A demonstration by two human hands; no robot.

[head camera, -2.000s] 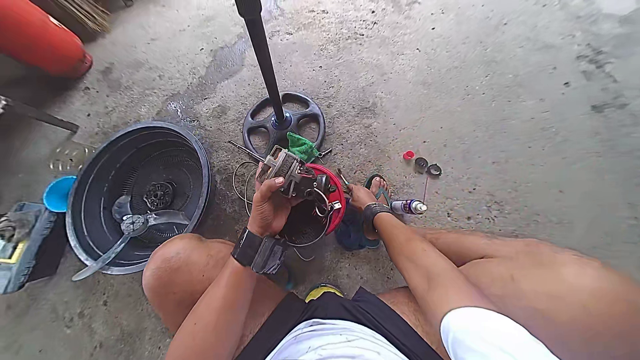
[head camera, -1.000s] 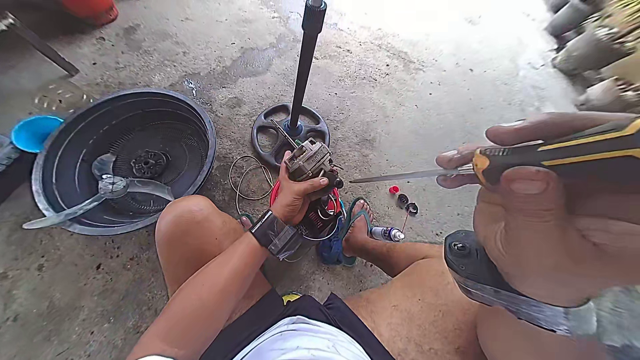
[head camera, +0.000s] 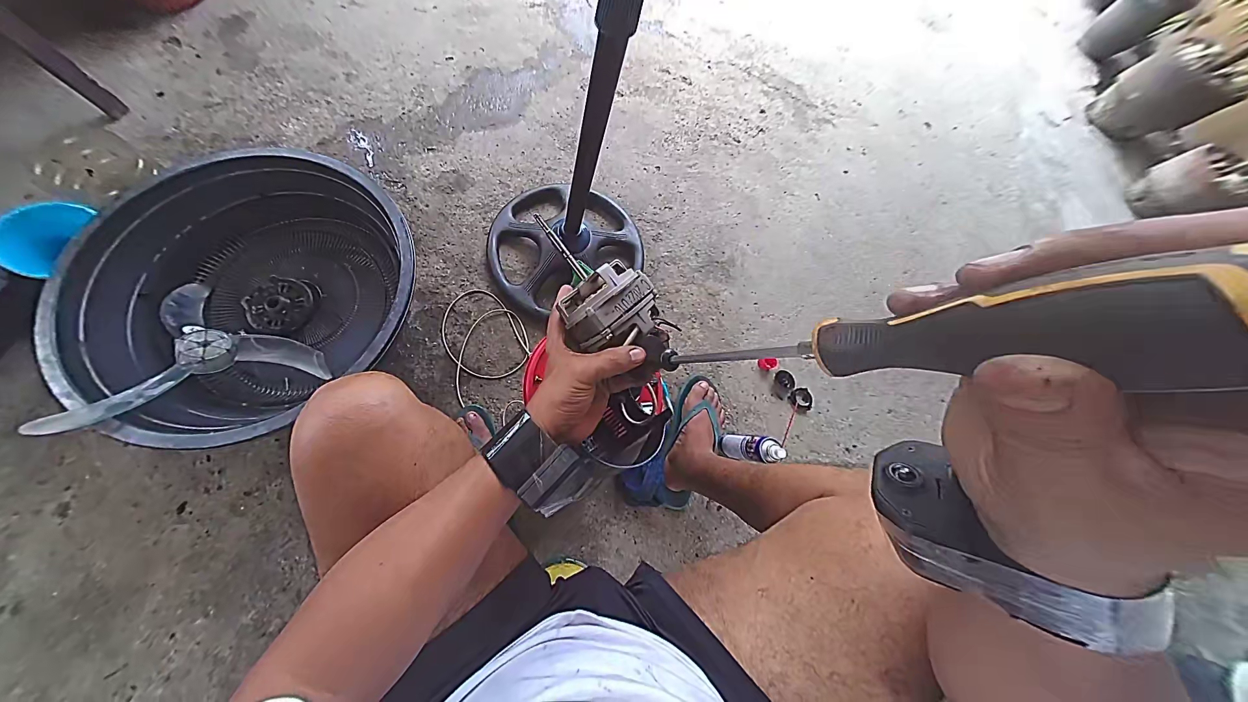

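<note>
My left hand (head camera: 577, 385) is closed around an electric fan motor (head camera: 612, 304), its thin metal shaft pointing up and left. My right hand (head camera: 1053, 458), large and near the camera, grips a screwdriver (head camera: 877, 343) with a black and yellow handle. The screwdriver's tip meets the dark rear part of the motor; whether it sits in a screw cannot be told. Below the motor, between my feet, is a red-rimmed container (head camera: 534, 370), partly hidden by my left hand. A cable (head camera: 478, 372) lies coiled on the floor to its left.
A black basin (head camera: 73, 292) at left holds a fan grille and a clear three-bladed fan blade (head camera: 207, 351). Ahead stands a black pole on a round fan base (head camera: 629, 219). A spray can (head camera: 751, 448) and small caps (head camera: 783, 382) lie by my foot. Pots (head camera: 1160, 93) line the upper right.
My right hand was low by the red container two seconds ago; it then came up to the right with the screwdriver. The screwdriver's tip now touches the motor, still in my left hand.
</note>
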